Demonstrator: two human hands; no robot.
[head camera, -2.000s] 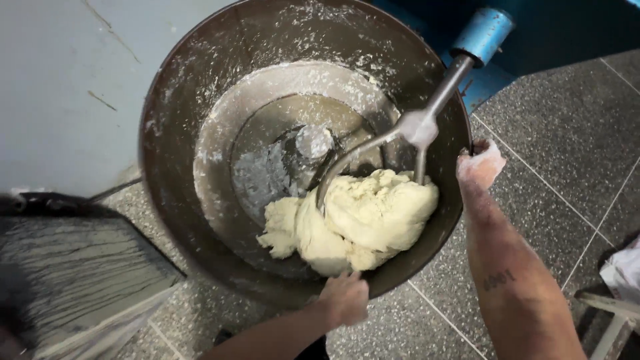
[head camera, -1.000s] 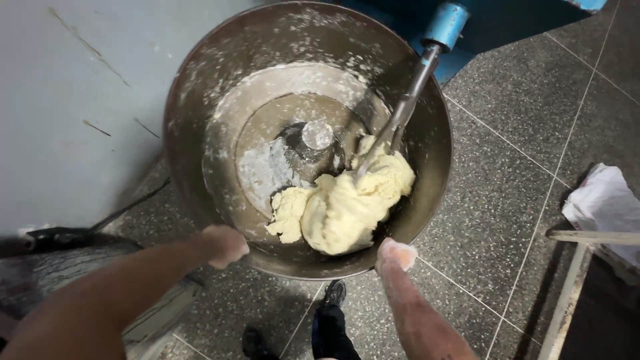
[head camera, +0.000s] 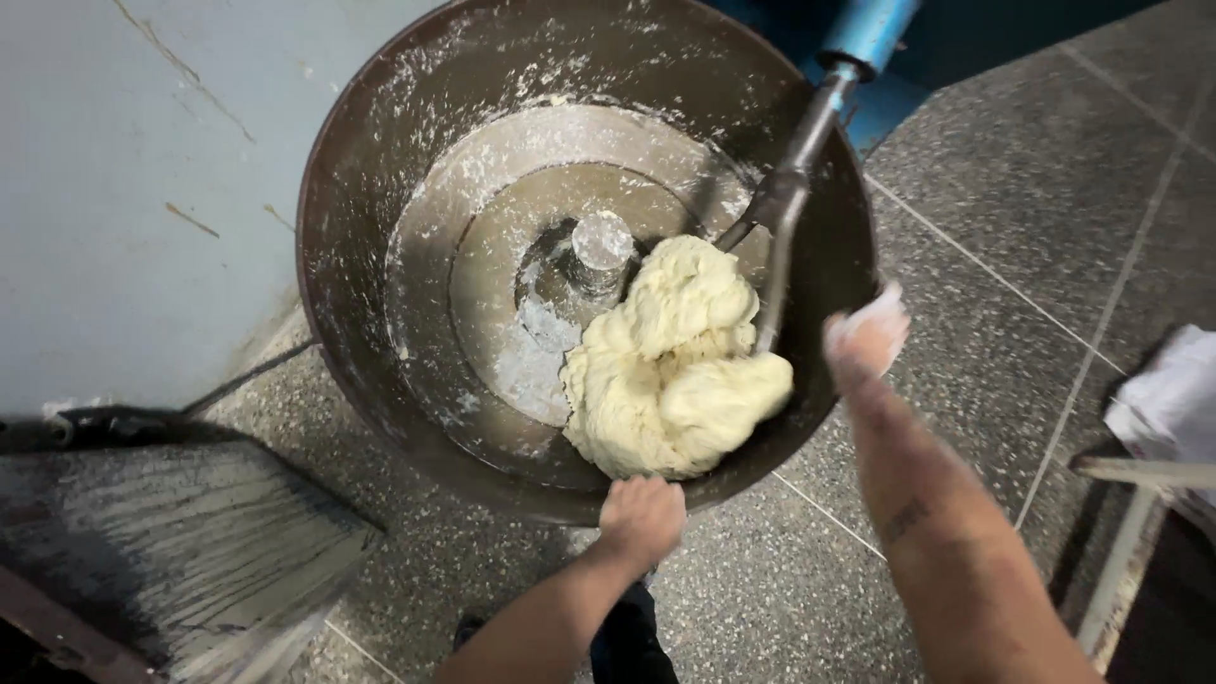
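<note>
A large round metal mixer bowl (head camera: 351, 380), its inner wall flecked with flour and dough, holds a pale dough mass (head camera: 617, 389) at its lower right. A forked metal mixing arm (head camera: 807, 142) reaches in from the upper right, one prong against the dough. My left hand (head camera: 644, 515) is closed over the near rim, just below the dough. At the right rim is my right hand (head camera: 866, 334), whitened with flour or dough and blurred; its fingers are partly hidden. A floury round post (head camera: 602, 242) stands at the bowl's centre.
Blue machine housing (head camera: 883, 104) stands behind the bowl at the upper right. A grey panel (head camera: 161, 190) is at the left, above a dark, streaked object (head camera: 209, 541). At the right, a white cloth (head camera: 1173, 389) lies by a worn frame (head camera: 1126, 570). Speckled floor tiles surround the bowl.
Since one second ago, my left hand has moved right along the near rim, and my right hand has gone from the near rim up to the right side. The dough has changed shape.
</note>
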